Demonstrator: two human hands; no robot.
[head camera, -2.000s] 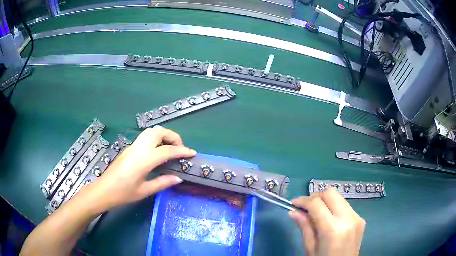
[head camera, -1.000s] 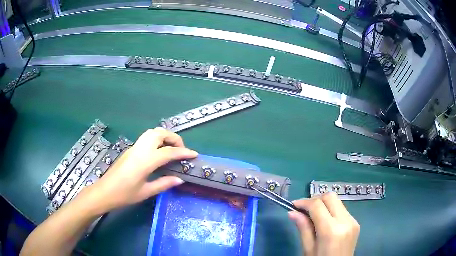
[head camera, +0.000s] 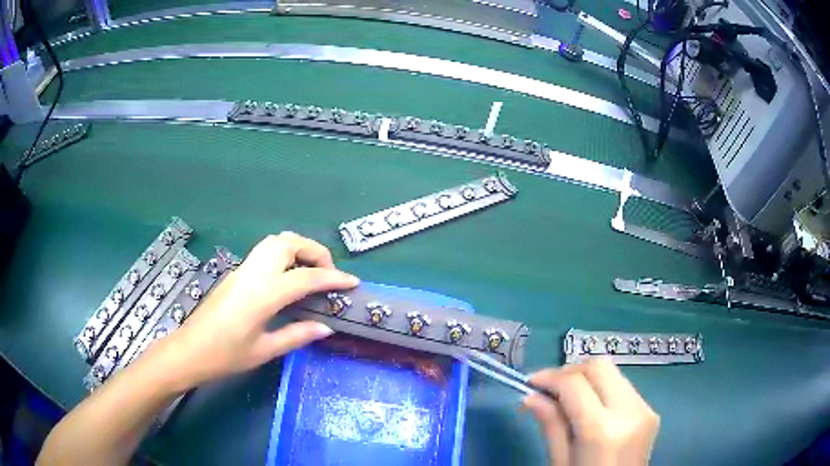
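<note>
My left hand grips the left end of a dark grey fixture bar, held over the top of a blue tray. Several round silvery components with brownish centres show in a row along the bar; its left end is hidden by my fingers. My right hand holds silvery tweezers like a pencil, their tips at the bar's lower edge, below the right-hand components. A reddish-brown heap lies in the tray just under the bar, too small to make out singly.
Fixture bars lie side by side at left. One lies slanted beyond my hands, one at right, one at far left. Two sit along a metal guide rail at the back. A grey machine with black cables stands at right.
The slanted loose bar has moved right along the green surface, and the far-left bar has come further into view. The tweezer tips have moved off a component to the held bar's lower edge.
</note>
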